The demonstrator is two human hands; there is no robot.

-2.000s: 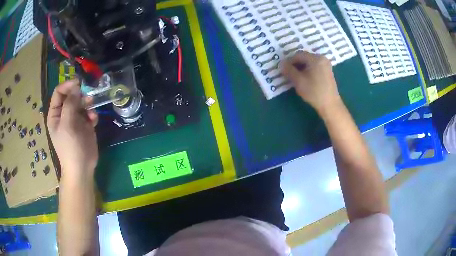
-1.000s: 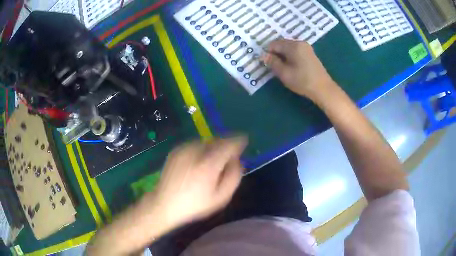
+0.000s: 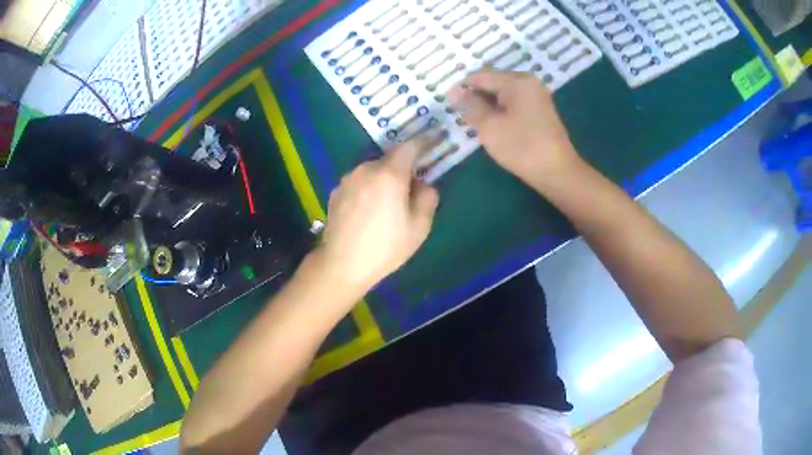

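Note:
A white tray (image 3: 334,55) with rows of dumbbell-shaped slots lies on the green mat; small dark round components (image 3: 393,81) sit in its left rows. My left hand (image 3: 378,213) is at the tray's near left corner, its fingertips over the slots; whether it holds a component cannot be told. My right hand (image 3: 516,120) is over the tray's near right part, thumb and fingers pinched together; what is between them is too blurred to tell. The black test fixture (image 3: 116,182) stands at the left, with its silver and brass-coloured nest (image 3: 164,259) at the front.
A second white tray (image 3: 637,62) lies at the right beside a green label (image 3: 750,78). A brown cardboard sheet (image 3: 111,391) with scattered dark components is left of the fixture. Stacked trays (image 3: 25,355) stand at the far left. A blue stool (image 3: 788,160) is on the floor at the right.
My left hand has moved from the fixture across to the tray's near left corner. My right hand has stayed over the tray. The view has shifted, showing more trays at the back left.

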